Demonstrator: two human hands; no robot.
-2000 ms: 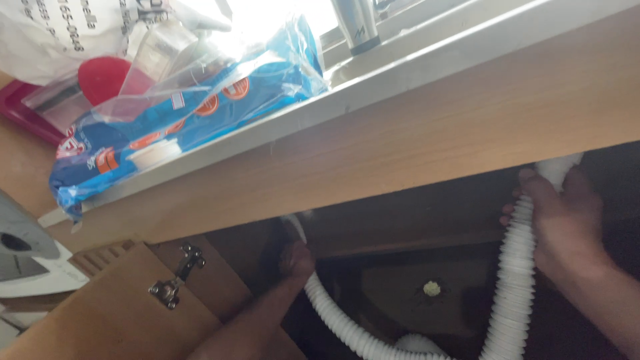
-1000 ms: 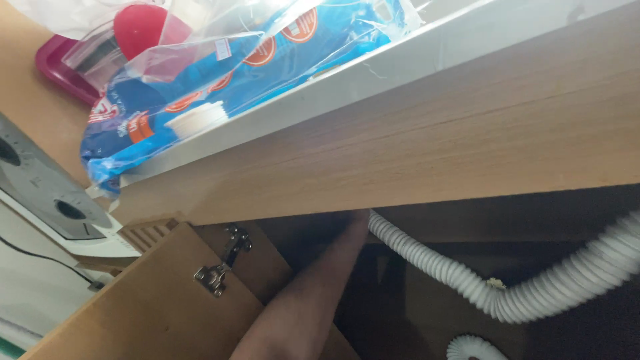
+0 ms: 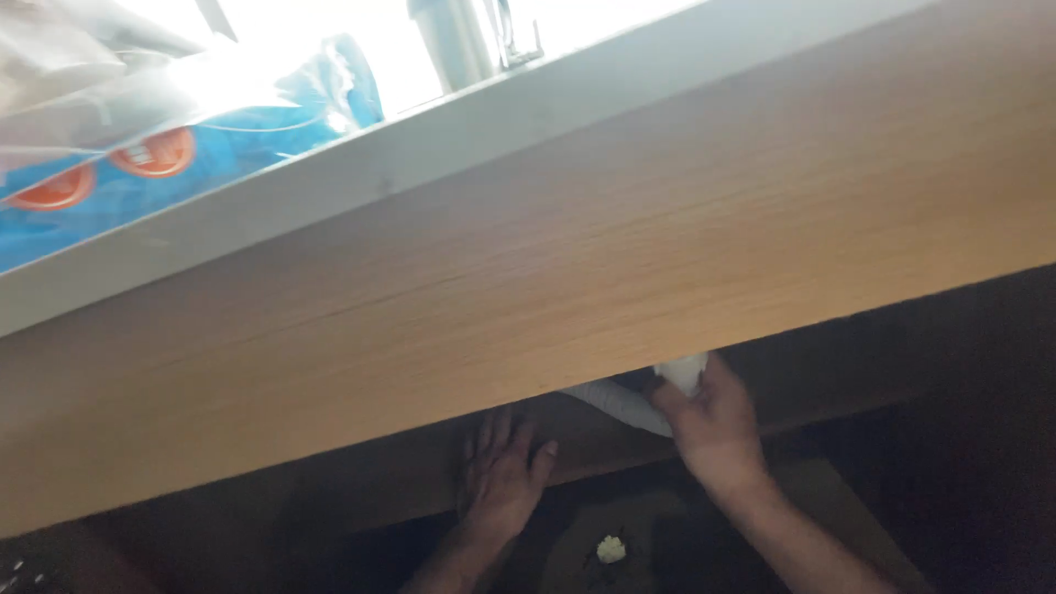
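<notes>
Below the wooden front panel (image 3: 528, 272) of a cabinet, my right hand (image 3: 714, 421) grips a white plastic fitting (image 3: 683, 373), whose top is hidden behind the panel. A white corrugated drain hose (image 3: 619, 406) runs from under the panel's edge to behind my right hand. To the left, my left hand (image 3: 505, 470) has its fingers spread against a dark surface inside the cabinet, holding nothing that shows. Its fingertips reach close under the panel's lower edge.
A blue plastic package (image 3: 272, 136) in clear film lies on the counter at the upper left. A metal faucet body (image 3: 454, 41) stands behind the counter's pale edge (image 3: 396, 177). A pale crumpled lump (image 3: 610, 549) sits low at the back of the dark cabinet.
My left hand has come off the hose end it was at two seconds ago and is nearer my right hand. The hose's long hanging loop no longer shows. The view has shifted right.
</notes>
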